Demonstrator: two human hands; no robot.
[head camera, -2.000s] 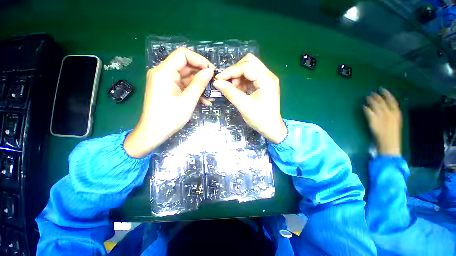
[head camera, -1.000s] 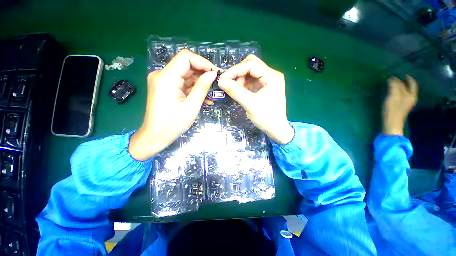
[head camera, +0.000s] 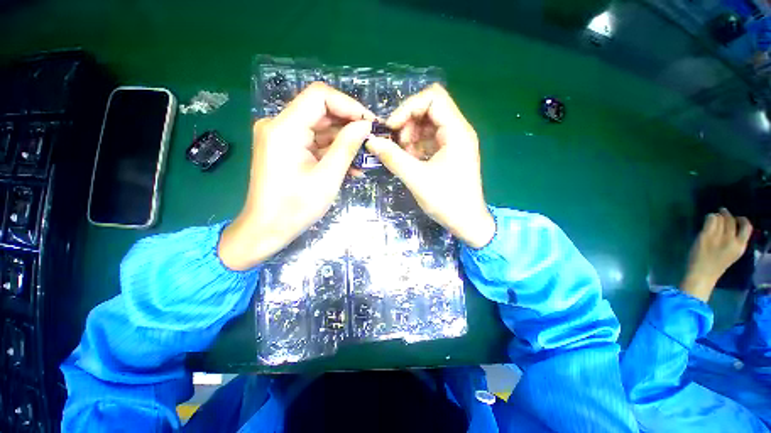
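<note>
My left hand (head camera: 296, 173) and my right hand (head camera: 440, 165) meet over the upper part of the clear blister tray (head camera: 363, 296). Their fingertips hold a small black module (head camera: 372, 158) between them. The fingers hide most of it; a pale rectangular mark shows on its lower part. Any smaller piece at the fingertips is too hidden to tell. The tray has rows of pockets with dark and metallic bits showing, and glares white in the middle.
A black module (head camera: 208, 150), a crumpled clear scrap (head camera: 205, 102) and a smartphone (head camera: 131, 158) lie left. A black blister tray (head camera: 38, 203) stands at far left. Another module (head camera: 552, 109) lies right on the green surface (head camera: 541, 186). Another person's hand (head camera: 719, 245) is at far right.
My hands stay over the tray, fingertips slightly shifted. Of two modules at right, one is no longer seen and the other lies further right. The other person's hand has moved right and down.
</note>
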